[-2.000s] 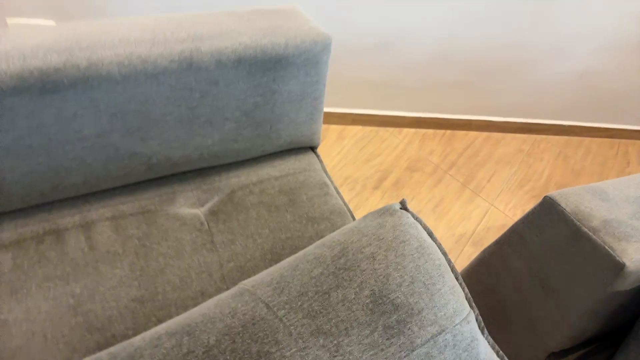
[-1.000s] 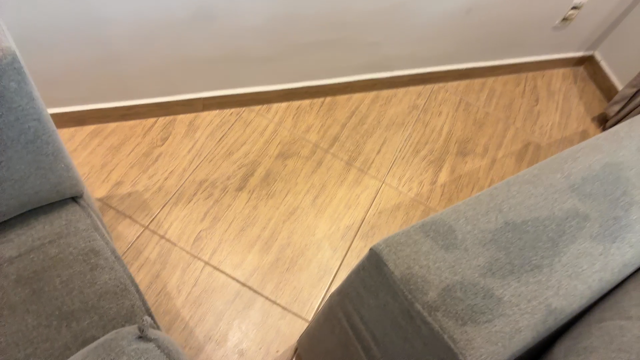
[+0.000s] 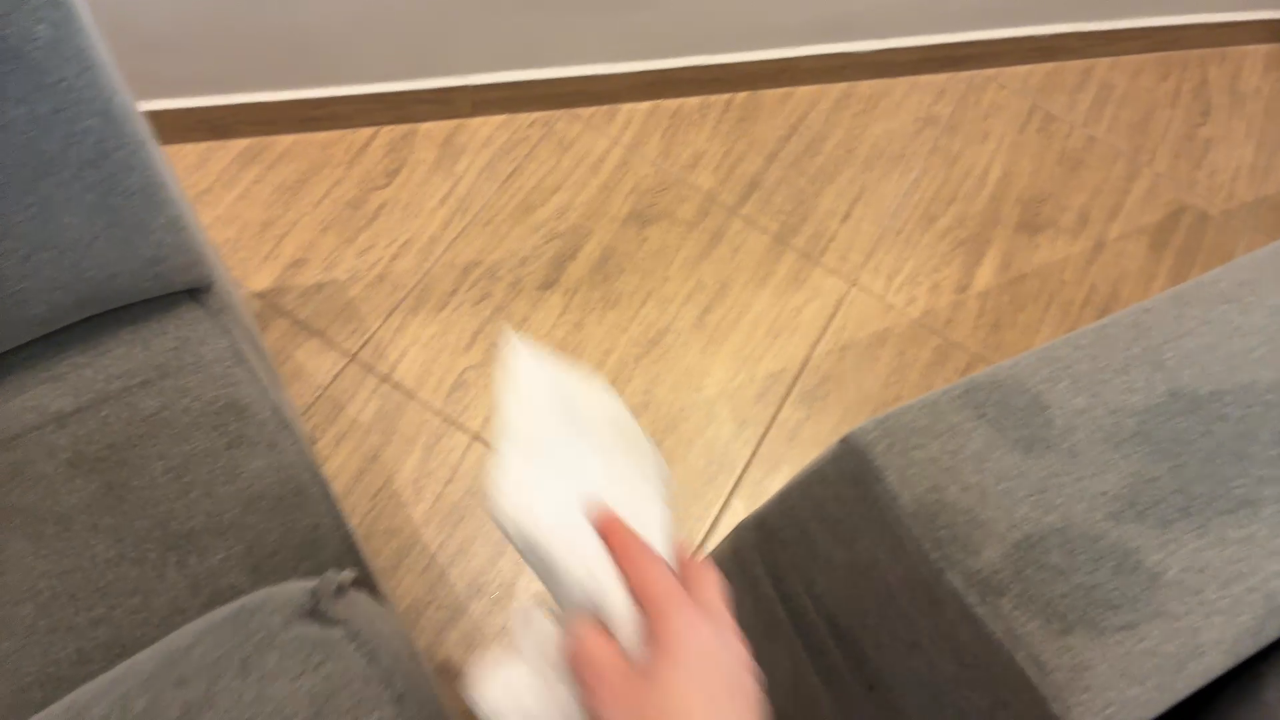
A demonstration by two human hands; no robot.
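Note:
My right hand [image 3: 675, 635] reaches up from the bottom centre, blurred by motion. Between its thumb and fingers it grips a white cloth or wipe [image 3: 575, 450], whose pointed end stands out up and to the left above the wood-look floor [image 3: 640, 240]. A lower part of the white material hangs by the thumb. Just right of the hand is a grey fabric sofa section [image 3: 1050, 520] with darker, damp-looking patches on top. My left hand is out of view.
Another grey sofa part stands at left, with a seat [image 3: 150, 480], a blue-grey upright cushion [image 3: 80, 170] and a cushion corner [image 3: 250, 660] at the bottom. A wooden baseboard [image 3: 640, 85] runs along the pale wall behind.
My right hand has come into view from below, holding the white cloth or wipe. Over the two seconds, the view has swung right from the sofa seat towards the floor.

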